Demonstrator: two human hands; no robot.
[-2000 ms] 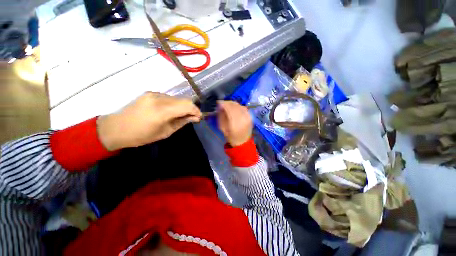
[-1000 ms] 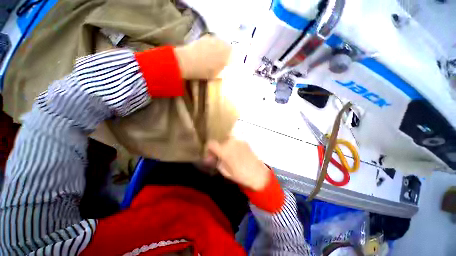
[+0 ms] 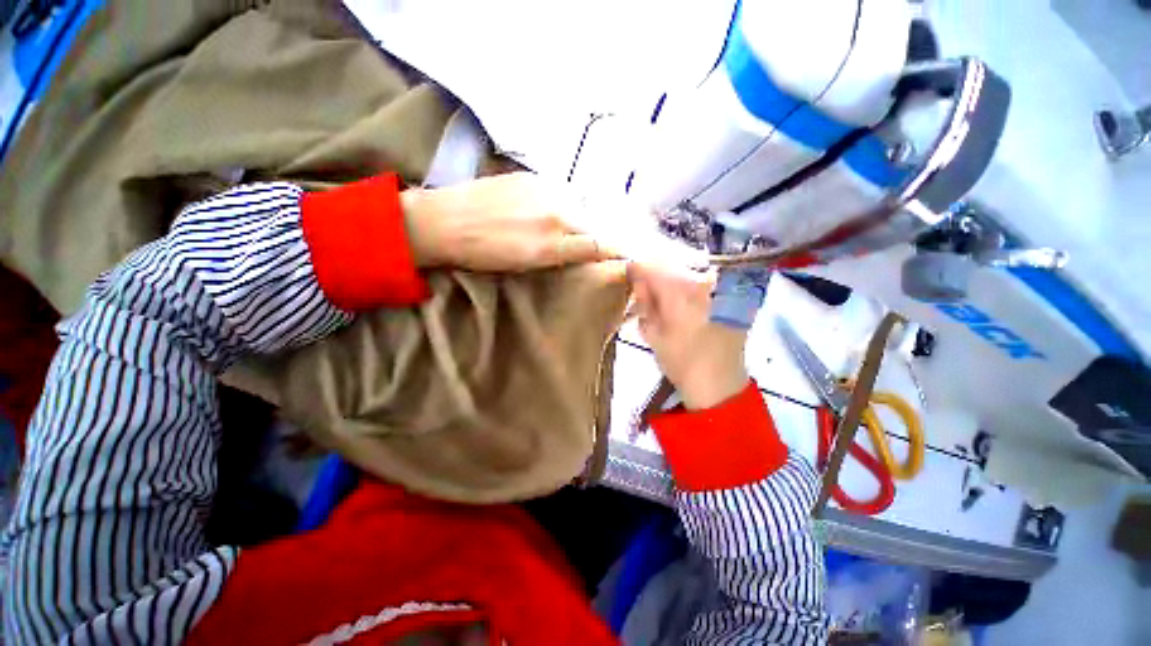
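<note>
A khaki garment panel (image 3: 480, 379) lies bunched on the table at left and hangs over the front edge. My left hand (image 3: 505, 225) lies on its upper edge, fingers pointing toward the needle area. My right hand (image 3: 688, 328) holds the cloth edge beside the presser foot (image 3: 688, 227); its fingertips are washed out by the bright lamp. A narrow brown strip (image 3: 606, 391) runs down along the panel's right edge. The needle itself cannot be made out.
The white sewing machine (image 3: 808, 101) stands behind and to the right. Scissors (image 3: 871, 442) with red and yellow handles lie right of my right hand, with another brown strip (image 3: 861, 401) across them. Plastic bags (image 3: 884, 603) show below the table edge.
The cloth edge and both hands have moved right, up to the presser foot. My right hand has gone from the panel's lower front edge to beside the needle area.
</note>
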